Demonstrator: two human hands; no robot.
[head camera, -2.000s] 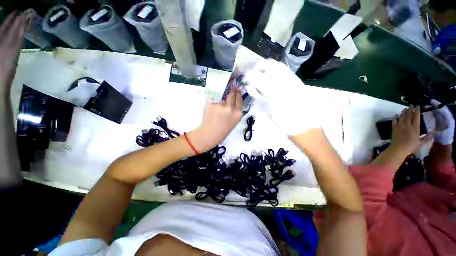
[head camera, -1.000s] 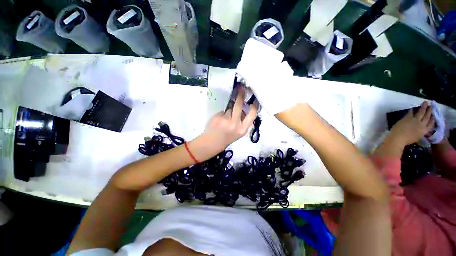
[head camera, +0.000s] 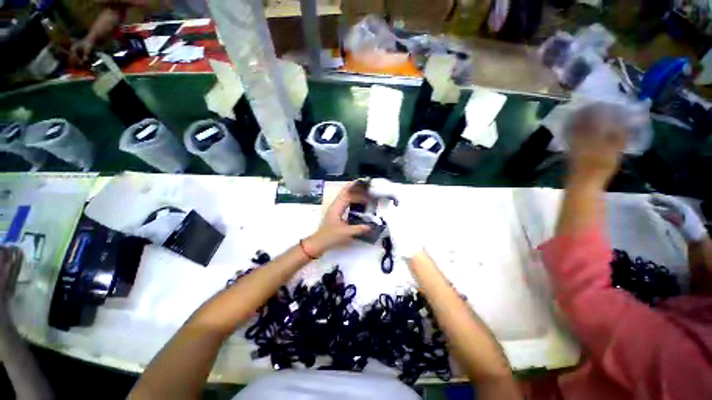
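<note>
My left hand (head camera: 338, 225), bare with a red string at the wrist, holds a small black retail box (head camera: 366, 227) above the white bench. My right hand (head camera: 398, 223), in a white glove, is washed out against the bench beside the box; its fingers and grip cannot be made out. One black coiled cable (head camera: 387, 255) is just below the box. A large heap of black cables (head camera: 343, 324) lies nearest me. What is inside the box is not clear.
Wrapped dark cylinders (head camera: 328, 147) and boxes with raised white flaps (head camera: 383, 115) stand on the green conveyor (head camera: 183, 87). A metal post (head camera: 261, 86) rises at its edge. An open box (head camera: 195, 237) and glossy black boxes (head camera: 86, 273) lie left. A person's arm (head camera: 582, 226) reaches across at right.
The view has tilted up, showing more beyond the conveyor. My right hand has moved from above the box to its right side. The neighbour's arm now reaches toward the conveyor.
</note>
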